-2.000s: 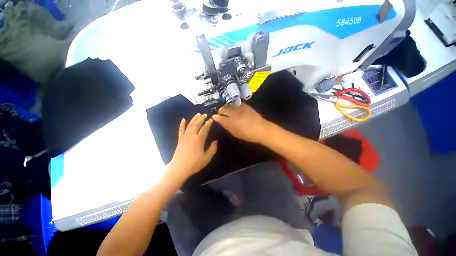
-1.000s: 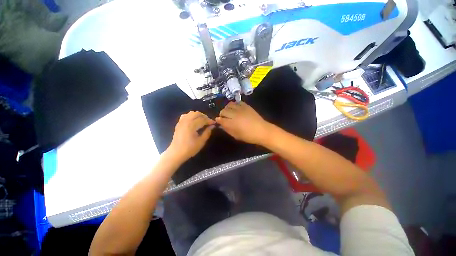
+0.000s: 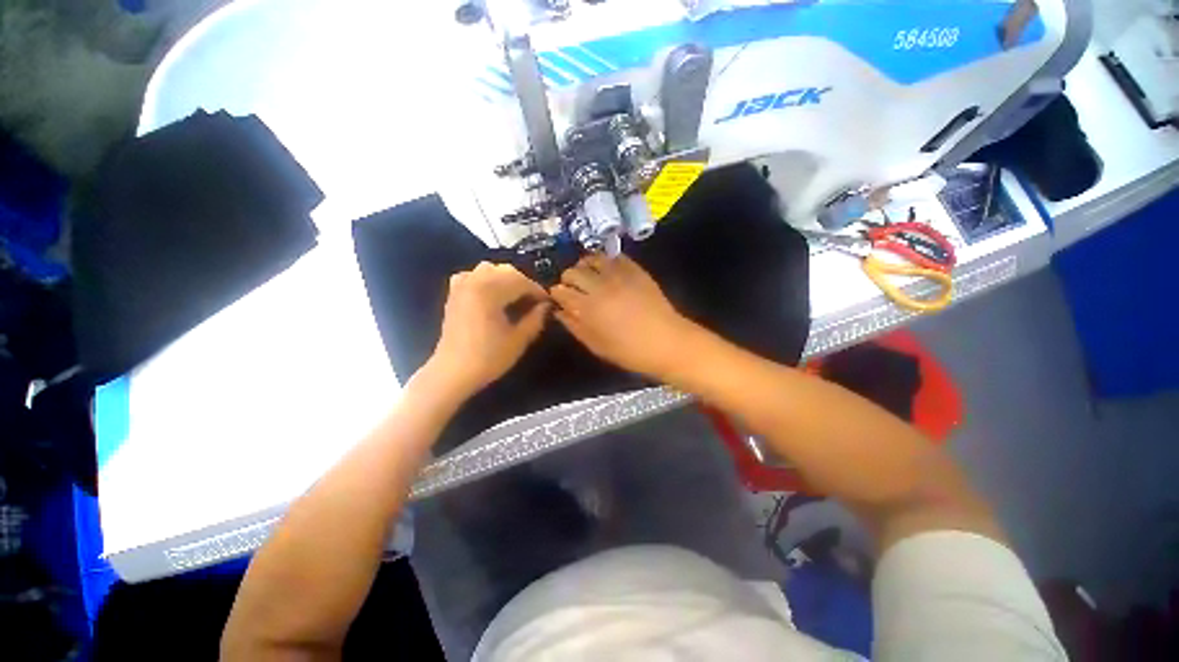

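Note:
A black garment panel (image 3: 724,259) lies on the white table under the needle area of the sewing machine (image 3: 828,110). My left hand (image 3: 489,321) pinches the panel's fabric between thumb and fingers, just left of my right hand. My right hand (image 3: 618,310) rests on the panel with its fingertips close to the presser foot area (image 3: 597,213); its fingers are bent and the thumb side meets my left fingertips. The fabric under the fingertips is hidden. A yellow piece (image 3: 674,190) sits beside the needle area.
A stack of black cut panels (image 3: 194,239) lies on the table at left. Scissors with red and yellow handles (image 3: 909,265) lie right of the machine bed. A dark cloth bundle (image 3: 1050,145) is behind. A red bin or stool (image 3: 940,401) is below the table's ruler-marked front edge (image 3: 569,427).
My left hand was spread flat on the panel, then its fingers closed to a pinch at the fabric. My right hand stays near the needle. The view has shifted slightly.

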